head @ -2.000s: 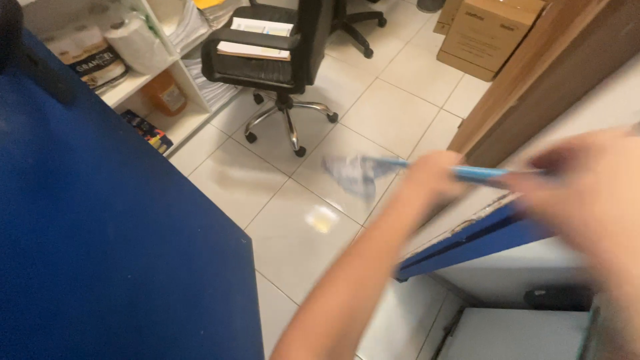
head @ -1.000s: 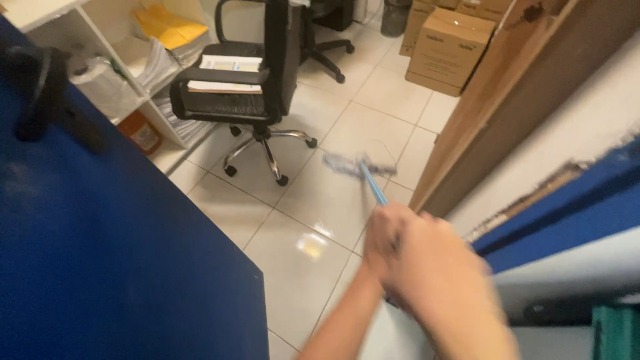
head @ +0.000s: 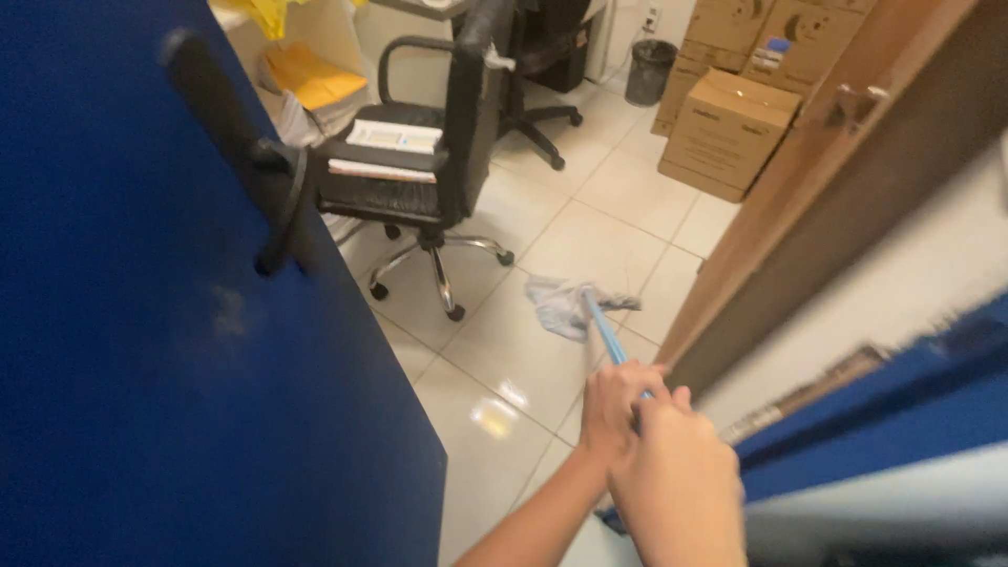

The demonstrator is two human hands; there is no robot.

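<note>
Both my hands are wrapped around a light-blue pole (head: pixel 605 328) that runs forward and down to the floor. My left hand (head: pixel 618 405) grips it lower down, nearer the cloth. Close behind it and partly over it, my right hand (head: pixel 681 449) is closed on the upper part of the pole. At the far end a greyish-white cloth (head: pixel 561 305) lies spread on the white tiled floor (head: pixel 496 354), right of the office chair's wheels. What holds the cloth beneath is hidden.
A blue door (head: pixel 197 354) with a black handle (head: pixel 276 189) stands at the left. Beyond it are a black office chair (head: pixel 382 185) holding papers, a waste bin (head: pixel 650 72) and cardboard boxes (head: pixel 728 134). A brown wooden door (head: pixel 795 205) borders the right side.
Two seconds ago my hands were farther apart, with the pole reaching out to the left; now they are close together and it points forward. The cloth has changed shape on the floor.
</note>
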